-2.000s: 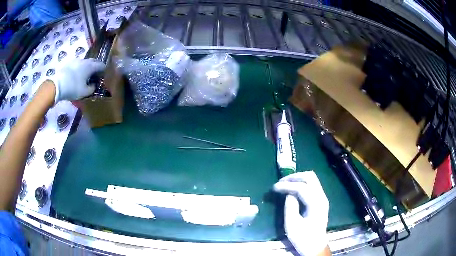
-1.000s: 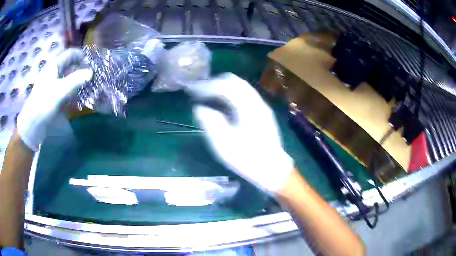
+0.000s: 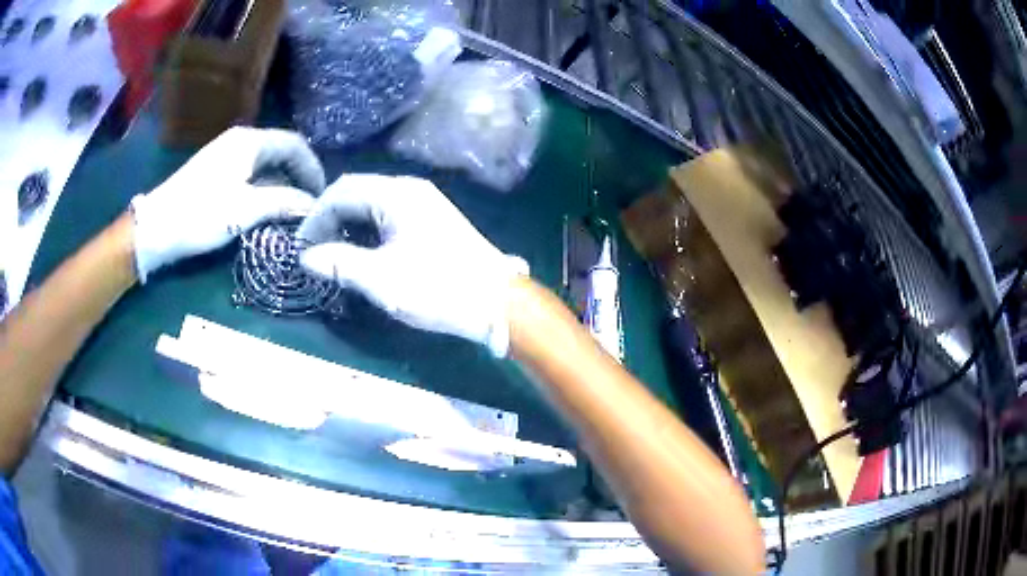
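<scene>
A round wire fan guard (image 3: 276, 270) lies or is held just above the green mat, left of centre. My left hand (image 3: 231, 197), in a white glove, has its fingers at the guard's upper edge. My right hand (image 3: 394, 253), also gloved, has its fingertips at the guard's upper right side. The gloves hide part of the guard. The white-grey fan bracket (image 3: 338, 394) lies on the mat nearer the bench's front edge, with its cut-outs towards me.
The small brown box (image 3: 214, 90) stands beside a red item (image 3: 146, 45). Two clear parts bags (image 3: 355, 84) lie behind my hands. The adhesive tube (image 3: 604, 304), black electric screwdriver (image 3: 707, 388) and fan carton (image 3: 743, 304) are at right. A roller conveyor runs behind.
Both hands have come together at a fan guard. My left hand has left the small box and the shiny wire pieces beside the bags. The camera view has turned.
</scene>
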